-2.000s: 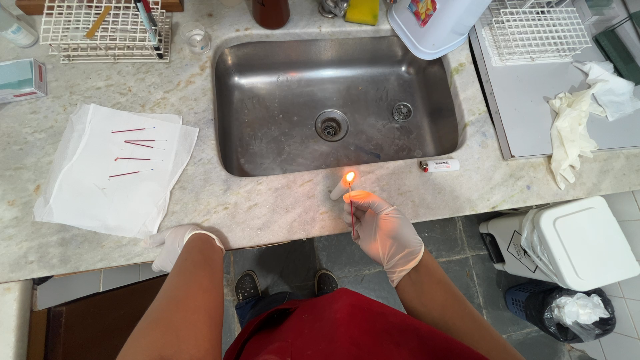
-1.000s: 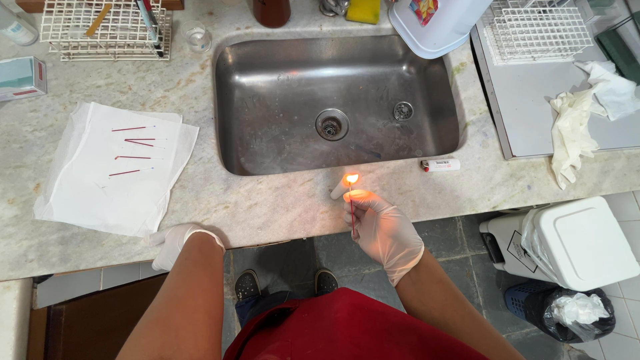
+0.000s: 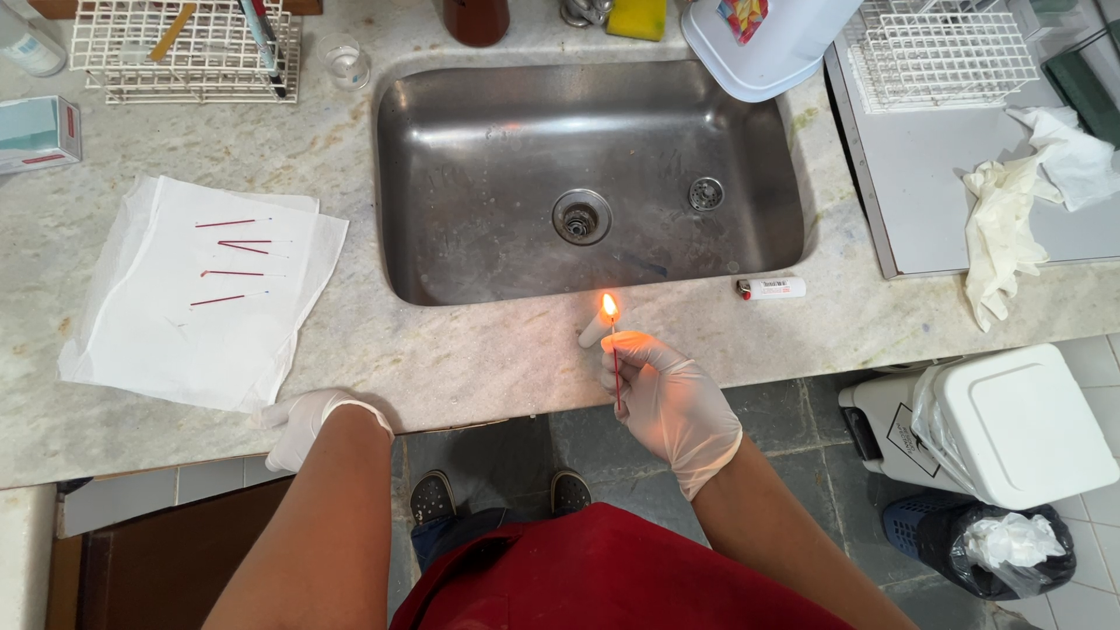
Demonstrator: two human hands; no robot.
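My right hand point(image 3: 669, 394), in a pale glove, pinches a thin red capillary tube point(image 3: 618, 376) upright, its upper end at the flame of a white candle point(image 3: 595, 329) near the counter's front edge. The glove glows orange by the flame. My left hand point(image 3: 302, 424), also gloved, rests on the counter edge; its fingers are partly hidden, and no held object shows. Just beyond it, several thin tubes with dark red in them, one of them point(image 3: 229, 274), lie on white paper sheets point(image 3: 166, 350). A white lighter point(image 3: 774, 288) lies right of the candle.
Behind the candle is a steel sink point(image 3: 490, 175). Wire test-tube racks point(image 3: 192, 87) stand back left, by a small clear cup point(image 3: 346, 66) and a box point(image 3: 39, 136). Crumpled gloves point(image 3: 1002, 227) hang over a grey tray point(image 3: 927, 175) at right. Bins point(image 3: 1024, 429) stand below on the floor.
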